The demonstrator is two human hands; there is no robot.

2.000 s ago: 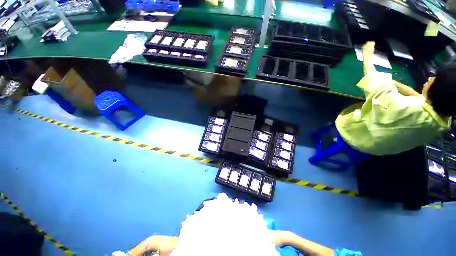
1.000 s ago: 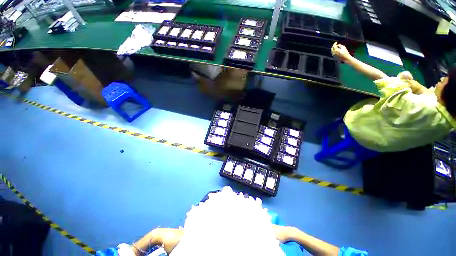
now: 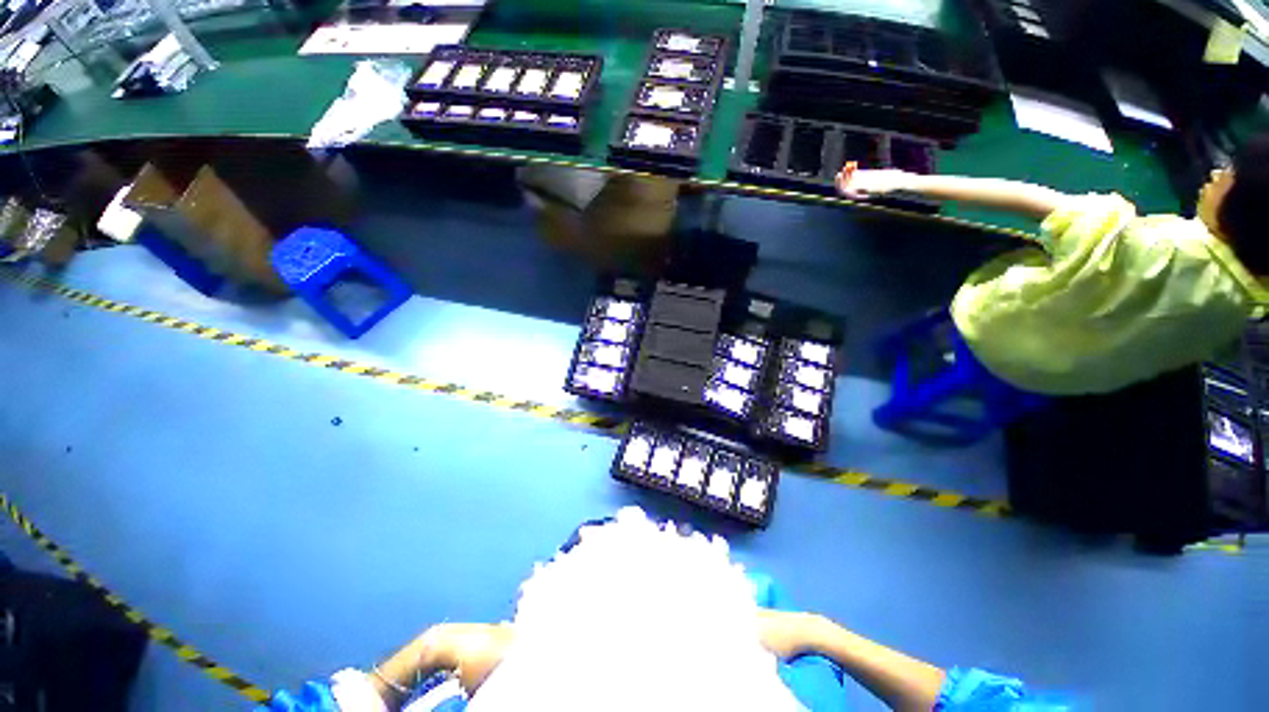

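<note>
A bright white, ruffled-edged shape fills the bottom centre and hides my fingers. My left hand shows partly at its left, with a white band near the wrist. My right hand shows at most partly at its right, below a bare forearm and blue cuff. What either holds is hidden. Nearest ahead on the floor, a black phone tray holds a row of assemblies with white centres. Just behind it lie more filled trays and a bare dark tray, close together.
The green bench carries filled trays, dark trays and a clear plastic bag. A person in yellow-green sits at the right. A blue stool and open cardboard box are at the left. Yellow-black tape crosses the floor.
The other person's arm has moved left along the bench to the front dark tray. My view has shifted slightly. The floor trays look unchanged and my arms remain at the bottom edge.
</note>
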